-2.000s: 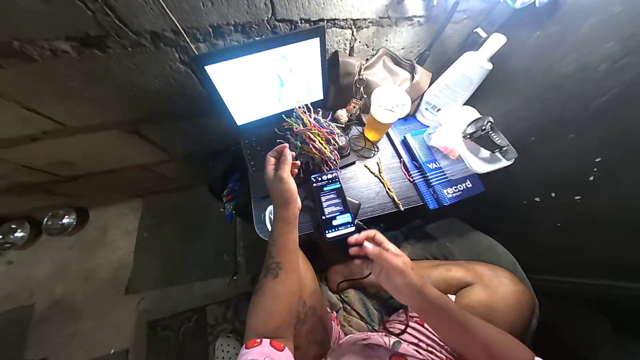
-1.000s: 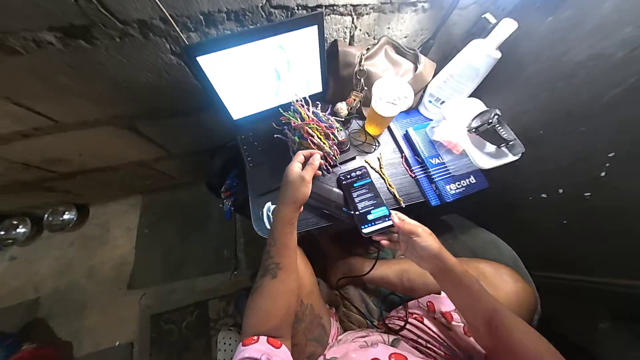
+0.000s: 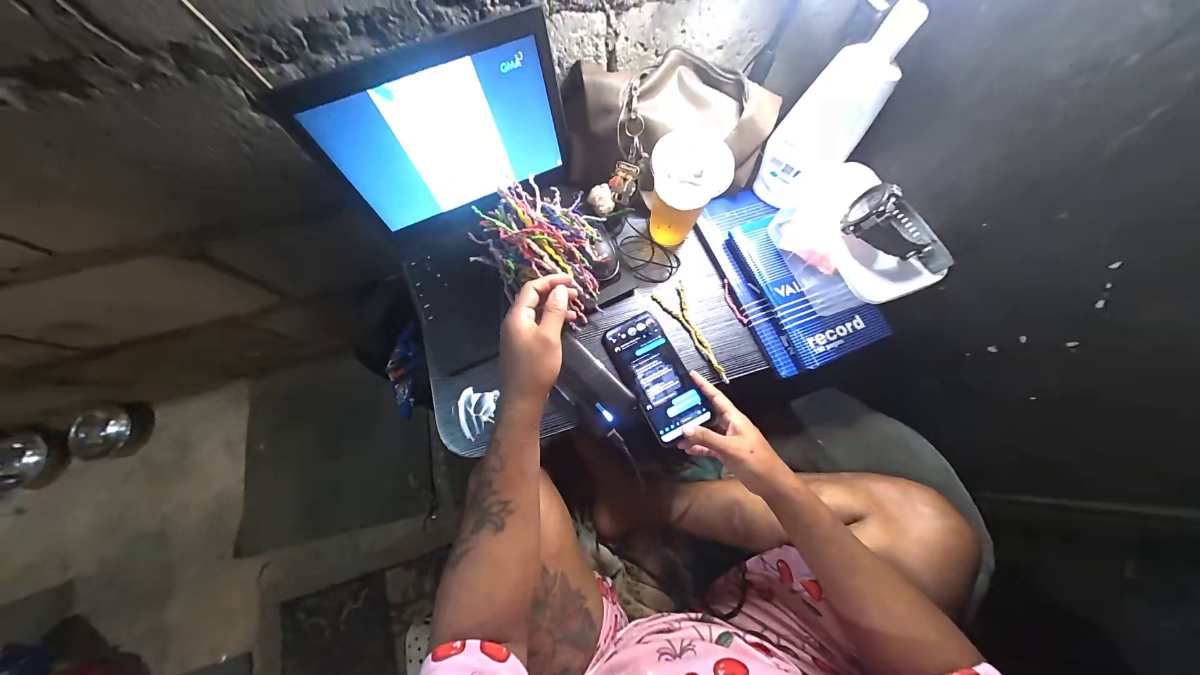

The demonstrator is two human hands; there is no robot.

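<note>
My right hand (image 3: 736,436) grips the lower end of a smartphone (image 3: 659,380), whose lit screen tilts toward me. Beneath the phone's left side lies a dark power bank (image 3: 592,386) with a small blue light. My left hand (image 3: 539,337) is raised, fingertips bent together at the lower edge of a bundle of multicoloured twisted cords (image 3: 539,234); whether it pinches a strand cannot be made out. Right of the phone, a yellow twisted cord (image 3: 692,333) rests on the dark striped table (image 3: 647,295), and a short reddish cord (image 3: 735,302) lies farther right.
Behind the cords stands a lit laptop (image 3: 431,131). A cup of amber drink (image 3: 673,211), a brown bag (image 3: 600,112), a white bottle (image 3: 825,122), blue record books (image 3: 825,328) and a black watch (image 3: 886,223) on a white holder crowd the back and right. White earphones or cable (image 3: 478,412) lie front left.
Two seconds ago my right hand was apart from the phone, below it; now it holds the phone's lower end. The laptop picture has changed to blue and white.
</note>
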